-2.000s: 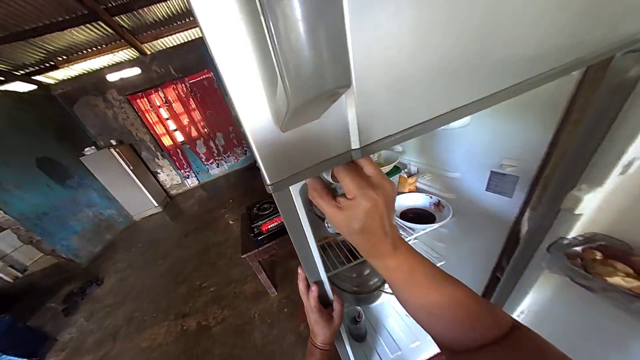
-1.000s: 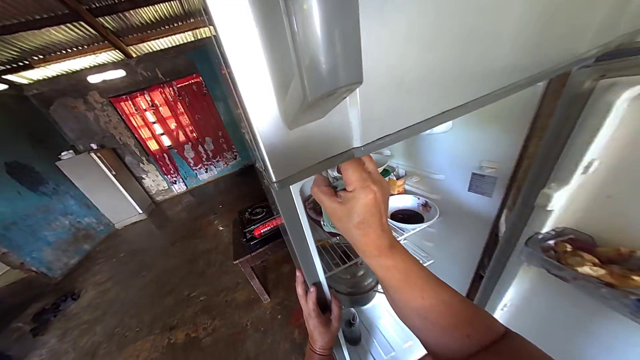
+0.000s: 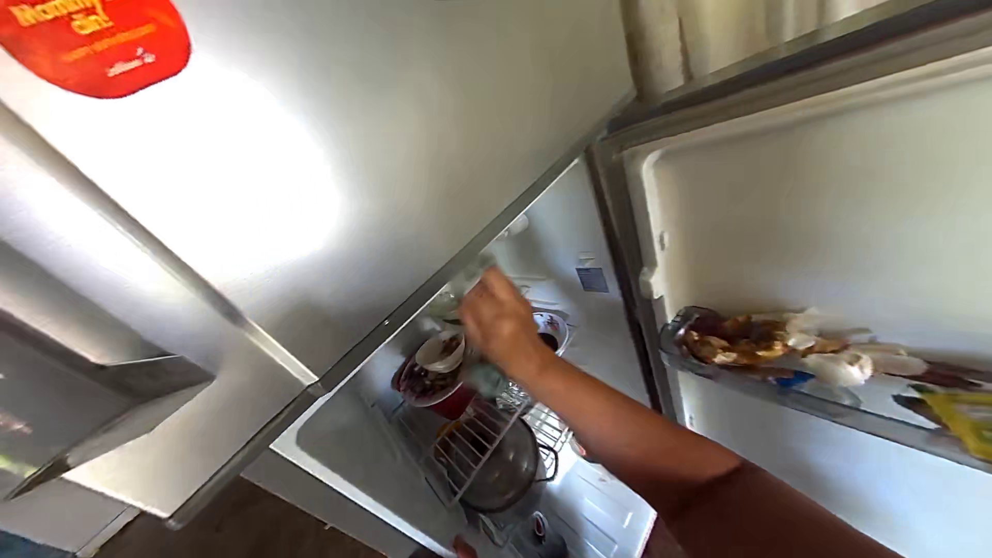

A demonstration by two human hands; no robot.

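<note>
My right hand point(image 3: 500, 322) reaches into the open refrigerator above the wire shelf point(image 3: 484, 449). Its fingers are bent near a blurred pale, clear item; whether they hold it cannot be told. Left of the hand, a small white bowl point(image 3: 441, 351) with food rests on a red container point(image 3: 446, 401) of dark contents. Behind the wrist is a white bowl point(image 3: 552, 329) with a floral rim and dark contents. Below the shelf stands a metal pot point(image 3: 504, 473) with a lid. Only a fingertip of my left hand point(image 3: 463, 547) shows at the bottom edge, by the fridge's side wall.
The upper door point(image 3: 434, 116), with a red sticker point(image 3: 101, 43), spans the upper left. At right the lower door stands open, its bin point(image 3: 783, 395) holding bagged food and a yellow packet. A dark bottle point(image 3: 540, 535) stands below the pot. Brown floor shows at lower left.
The view has swung strongly right and closer to the fridge, so the room is out of sight. My right hand has moved from the front edge of the fridge deeper inside.
</note>
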